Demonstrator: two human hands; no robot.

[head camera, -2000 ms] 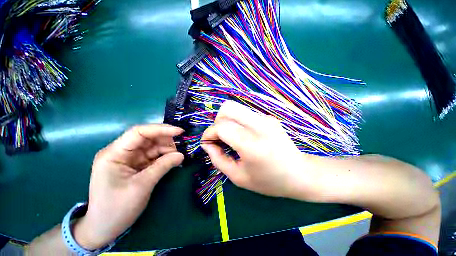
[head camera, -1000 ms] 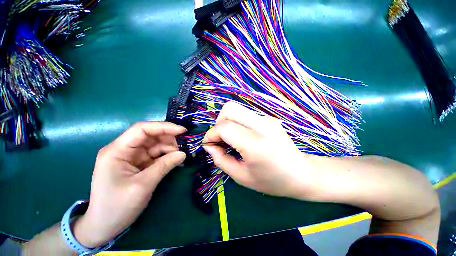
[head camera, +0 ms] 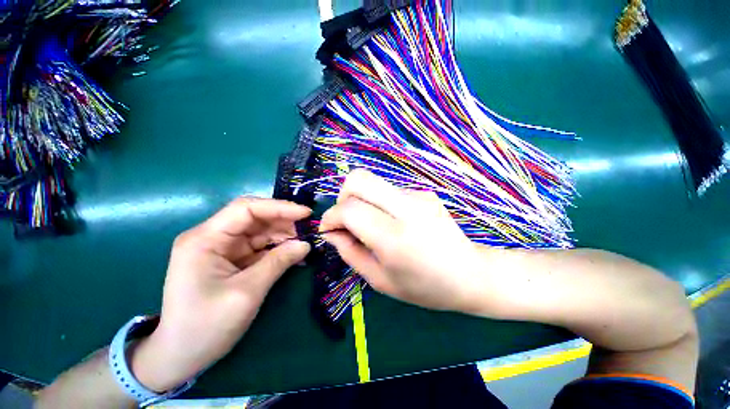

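A black connector housing with coloured wires sits between the fingertips of my left hand, partly hidden by them. My right hand pinches a thin dark wire close to the housing's wire side. Whether its tip is inside the housing is too small to tell. The central fan of white, blue, red, yellow and purple wires lies beyond and under my right hand. More black housings line its left side.
Multicoloured harness piles lie at the upper left. A bundle of black wires, gold at one end and silvery at the other, lies at the upper right. Yellow tape crosses the green bench near its front edge.
My left hand and the housing have shifted slightly right. My right fingertips have moved slightly left, so the gap between the hands is smaller.
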